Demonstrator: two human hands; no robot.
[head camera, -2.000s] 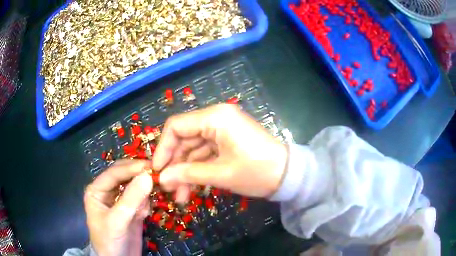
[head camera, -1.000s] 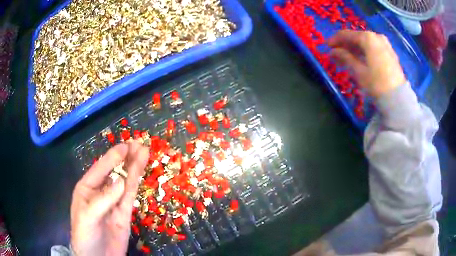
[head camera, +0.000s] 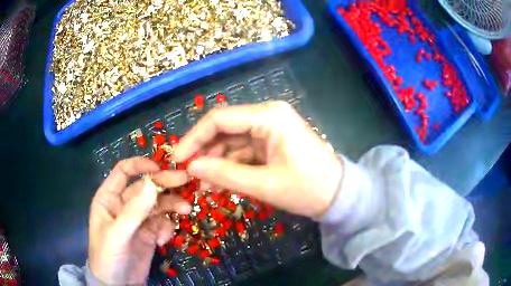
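My left hand is palm up at the lower left, with a small gold-silver metal piece between thumb and fingers. My right hand comes from the right, with its thumb and forefinger close together beside the left fingertips. A red piece shows between them, blurred against the pile. Assembled red and metal pieces lie heaped under both hands on the clear blister tray. The hands hide part of the pile.
A blue tray heaped with metal pieces stands at the upper left. A blue tray of red parts stands at the upper right, with another small blue tray beside it. A round grille is at the top right.
A second ago my right hand was over the red-part tray; now it is back at my left hand over the pile. The view has shifted slightly.
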